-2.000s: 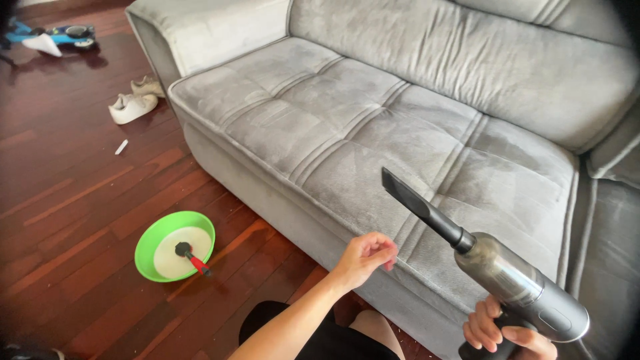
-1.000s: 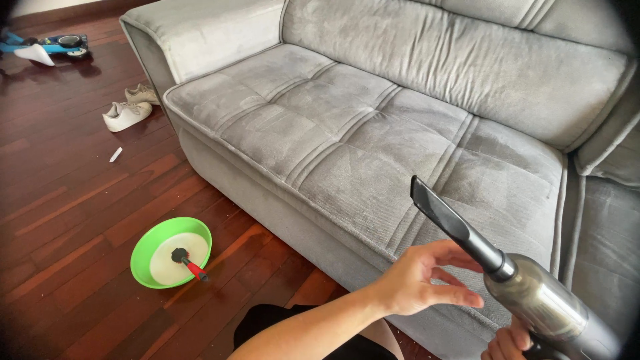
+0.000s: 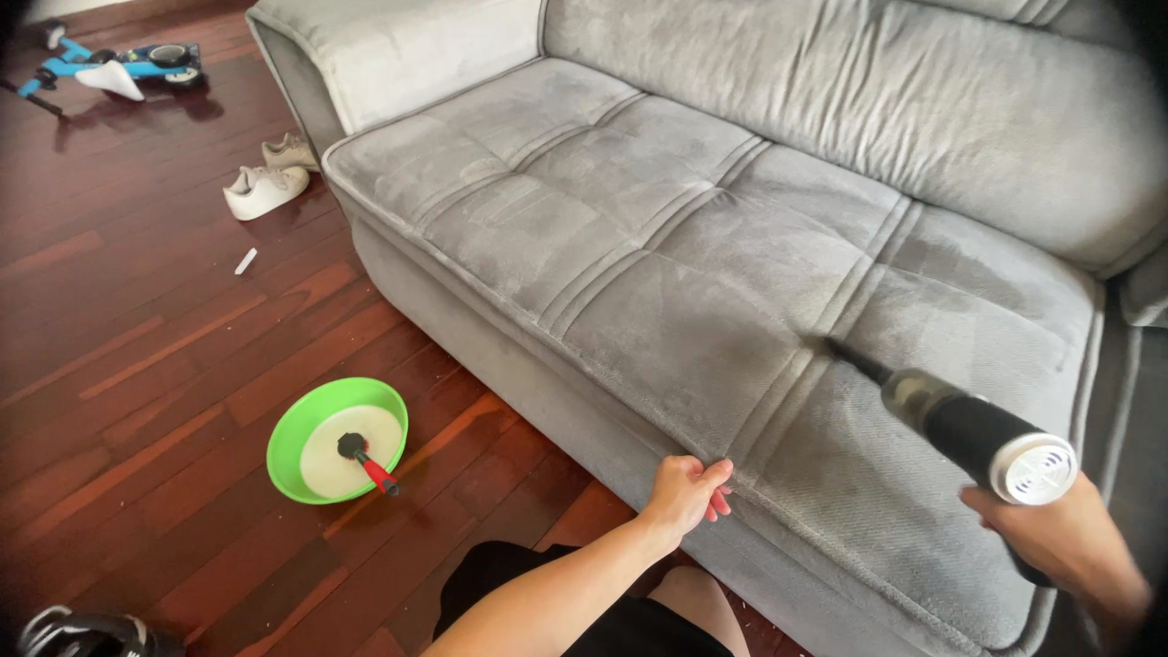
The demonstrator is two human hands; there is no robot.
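Observation:
A handheld vacuum cleaner (image 3: pixel 967 424) is gripped in my right hand (image 3: pixel 1058 538) above the right part of the grey sofa seat (image 3: pixel 693 319). Its dark crevice nozzle points left and away, with the tip at or just above a stitched seam; contact cannot be told. At the seat's front edge, my left hand (image 3: pixel 689 497) has its thumb and fingers drawn together against the fabric piping; whether it pinches the cloth is not clear. Darker patches mark the seat fabric around the nozzle.
On the wooden floor at left stands a green basin (image 3: pixel 283 447) of whitish liquid, a brush with a red and black handle (image 3: pixel 374 470) in it. Beyond lie white sneakers (image 3: pixel 265 192), a small white object (image 3: pixel 245 262) and a blue scooter (image 3: pixel 128 66). A dark object (image 3: pixel 91 634) sits bottom left.
The vacuum cleaner has swung round and its nozzle has come down to the seat. My left hand has left the area near the nozzle and moved to the seat's front edge, its fingers drawn together.

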